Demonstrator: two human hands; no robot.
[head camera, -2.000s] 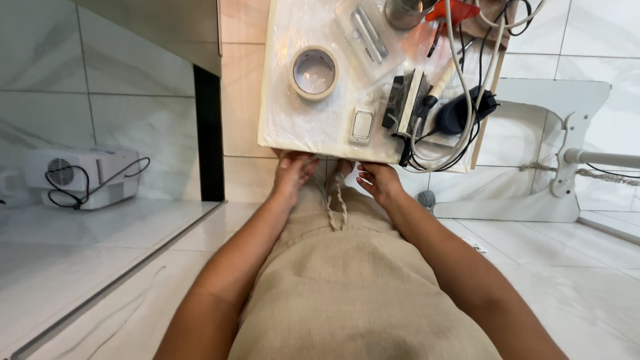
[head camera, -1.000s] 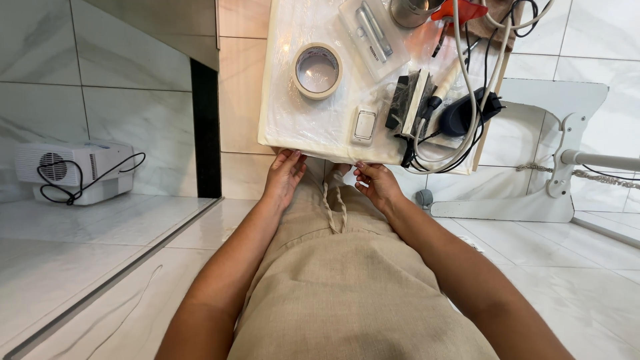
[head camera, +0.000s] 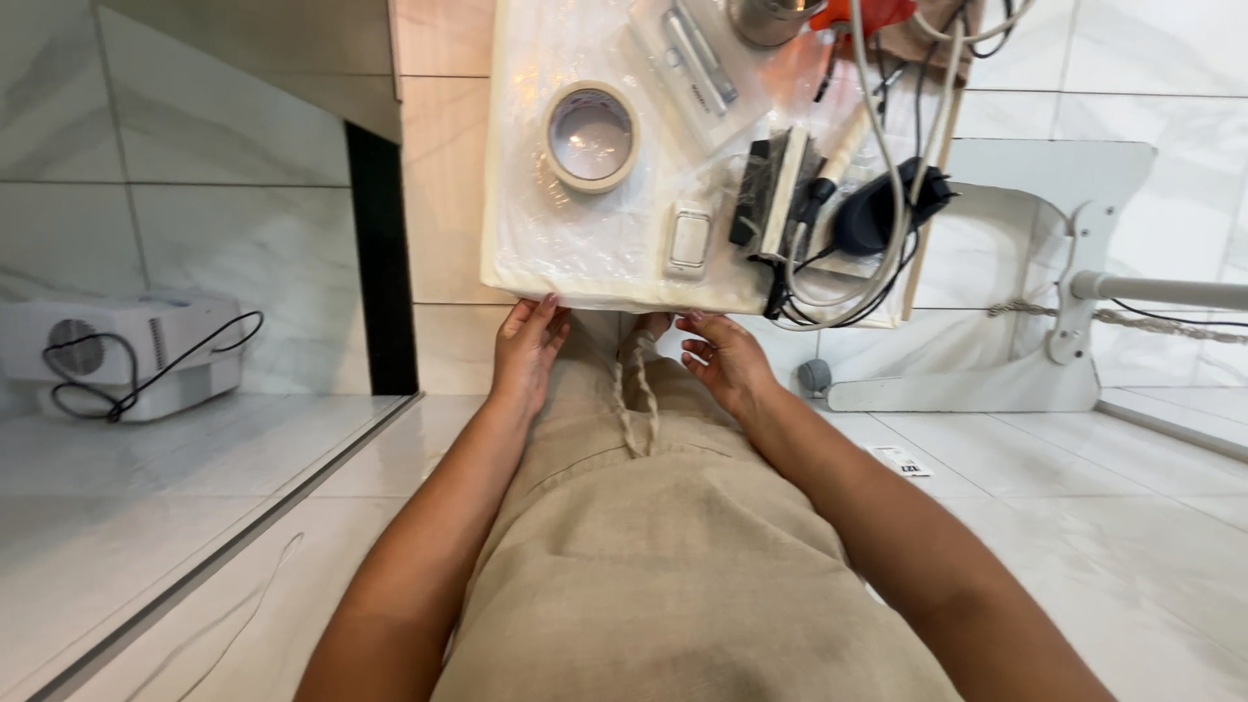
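A small table (head camera: 546, 249) covered with clear plastic film stands in front of me. At its near edge, left of centre, the fingertips of my left hand (head camera: 529, 349) touch the rim of the covering. My right hand (head camera: 723, 359) is at the same edge further right, fingers bent, fingertips at the rim; whether they pinch the film cannot be told. A roll of masking tape (head camera: 632, 146) lies on the tabletop, with a white rocker switch (head camera: 690, 240) to its lower right. Beside the switch lie a plastic-wrapped block (head camera: 783, 195) and a dark power adapter (head camera: 868, 219).
Looped cables (head camera: 892, 166), a metal cup (head camera: 770, 19), a red tool (head camera: 863, 12) and a clear packet (head camera: 697, 78) crowd the table's right and far parts. A white metal stand (head camera: 1102, 253) is at right. A white appliance (head camera: 127, 351) with a black cord sits at left, beyond a floor rail.
My left hand's fingers have shifted slightly along the near table edge. The items on the table have stayed where they were.
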